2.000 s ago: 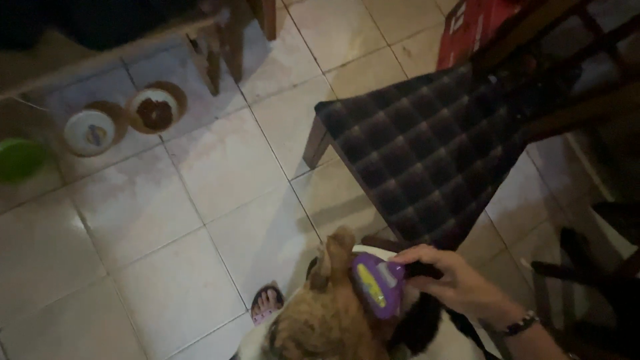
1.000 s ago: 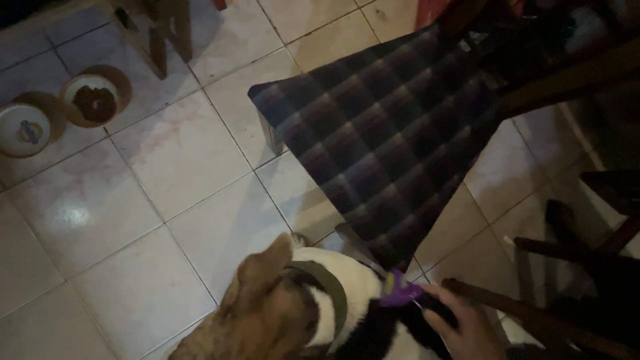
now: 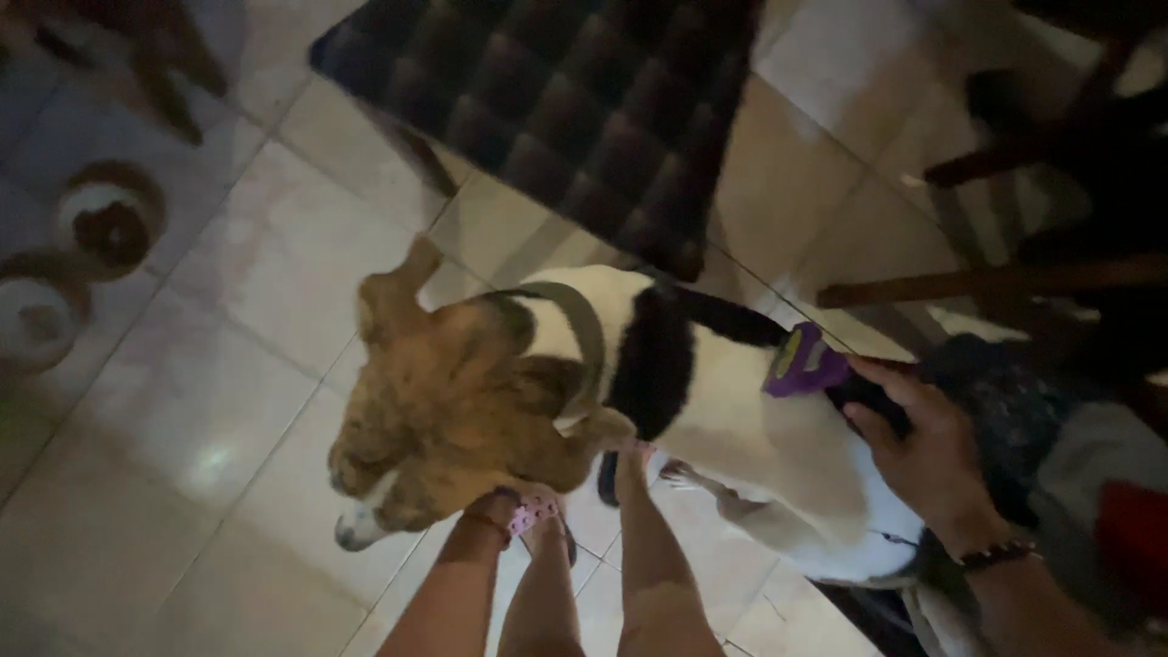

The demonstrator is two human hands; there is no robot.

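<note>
My right hand (image 3: 922,429) is closed around the black handle of a pet grooming brush (image 3: 808,360). Its purple head, with a yellow-green part, rests on the white rear back of a dog (image 3: 748,401). The dog stands with its brown head to the left; a black patch marks its back, and a grey-green collar (image 3: 584,338) circles its neck. My left forearm (image 3: 447,584) reaches up to the dog's head, with bands at the wrist. The dog's head and ear hide most or all of my left hand, so its grip does not show.
A chair seat with a dark plaid cover (image 3: 566,119) stands beyond the dog. Two bowls, one with brown food (image 3: 114,233) and one pale (image 3: 36,319), sit on the tiled floor at left. Dark wooden furniture legs (image 3: 995,278) are at right. My legs (image 3: 662,584) are below the dog.
The brush in my right hand has moved from the dog's neck and shoulder area towards its rear. My left forearm has come into view near the dog's head. The view has shifted.
</note>
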